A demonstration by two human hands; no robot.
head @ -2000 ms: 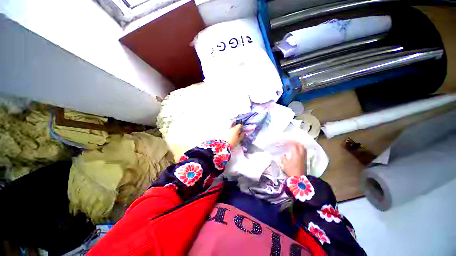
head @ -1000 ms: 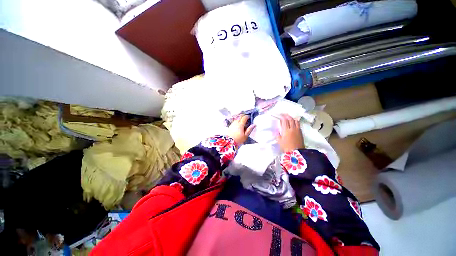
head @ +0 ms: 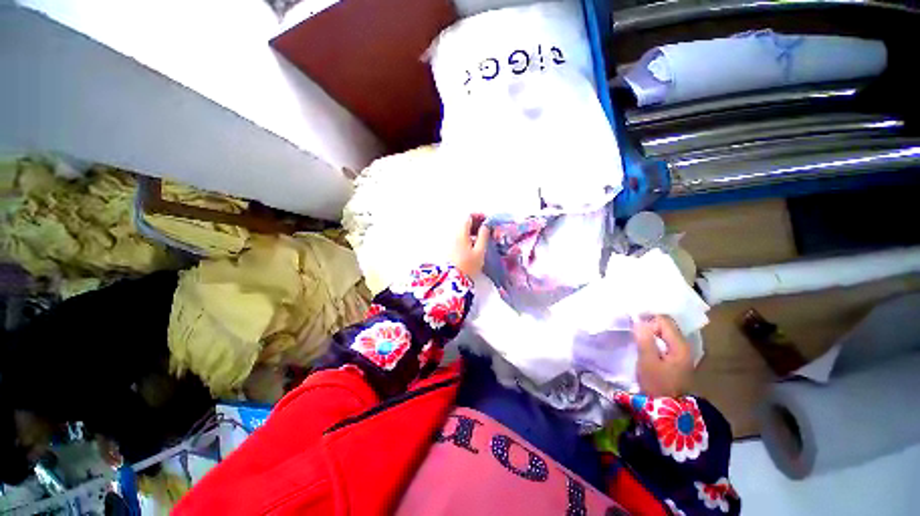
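Observation:
A heap of white fabric pieces (head: pixel 545 328) lies in front of me, with greyish-lilac cloth at its lower side. My right hand (head: pixel 661 355) is at the heap's right side, its fingers closed on white fabric. My left hand (head: pixel 472 245) is at the heap's upper left, at the edge of a bluish-grey and red printed cloth (head: pixel 520 247); its fingertips are blurred against the cloth, and I cannot tell if they grip it.
A white sack with black letters (head: pixel 525 101) stands behind the heap. Silver tubes (head: pixel 797 166) and a white roll (head: pixel 767 69) lie on a blue rack (head: pixel 638 181) at the right. Yellow fabric (head: pixel 257 307) lies left. A grey roll (head: pixel 807 428) lies lower right.
My right hand has moved right and down with white fabric, which was lying flat under it. My left hand has moved slightly up and left. More of the printed cloth shows between the hands.

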